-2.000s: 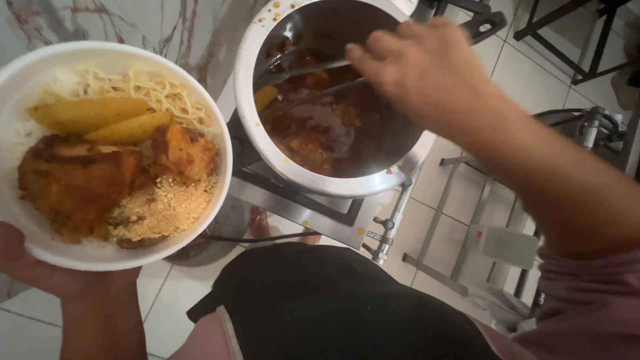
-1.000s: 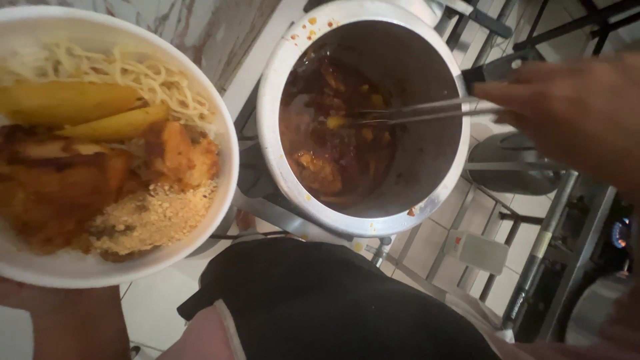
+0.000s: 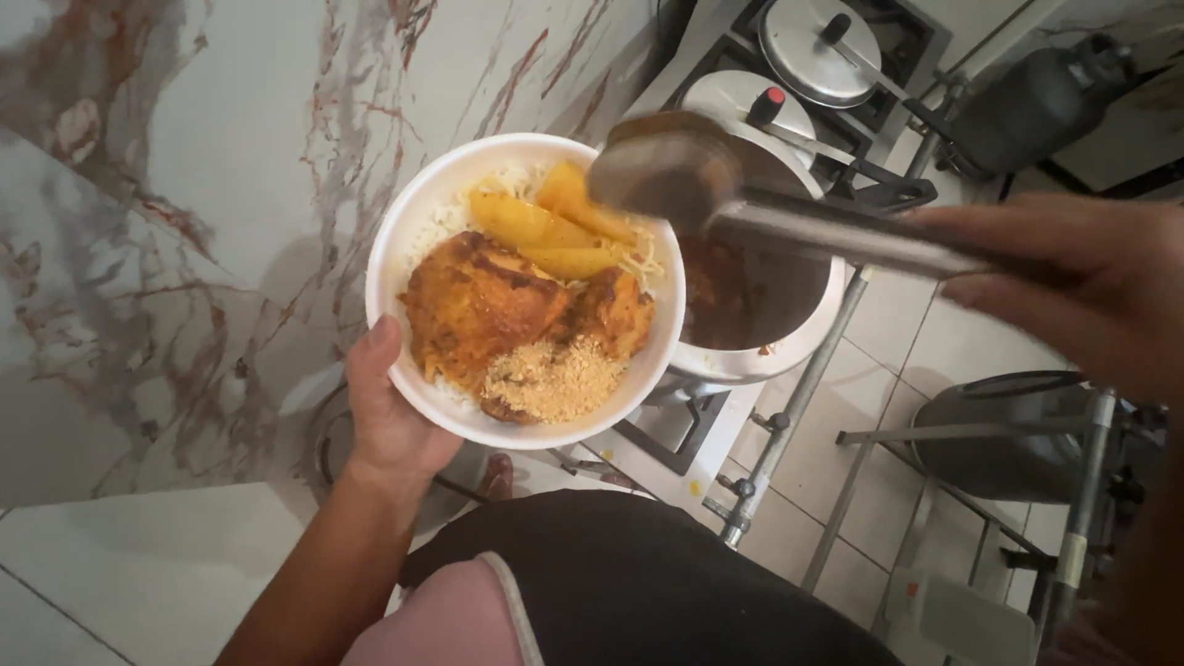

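Note:
My left hand [image 3: 393, 407] holds a white foam bowl [image 3: 387, 277] from its lower left side, thumb at the rim. In it lie rice, noodles, yellow wedges that look like potato [image 3: 518, 222], browned chicken pieces [image 3: 481, 296] and a heap of toasted crumbs [image 3: 560, 379]. My right hand [image 3: 1064, 287] grips metal serving tongs [image 3: 851, 231], blurred by motion. Their broad end hangs over the bowl's upper right rim, above the yellow wedges; whether food is in it I cannot tell. Behind the bowl stands a deep aluminium pot [image 3: 786, 356] with dark red-brown stew, partly hidden by tongs and bowl.
The pot stands on a metal gas stove [image 3: 712, 462]. Farther back are two lidded pans [image 3: 819, 55] with handles. At right are a dark gas cylinder [image 3: 1027, 111], a large pot [image 3: 999, 439] on a low metal frame, and a plastic container [image 3: 971, 620]. A marbled wall [image 3: 231, 231] rises at left.
The tongs, inside the pot one second ago, are now over the bowl's edge. The bowl now overlaps the pot in view. More yellow wedges show in the bowl. The view has shifted.

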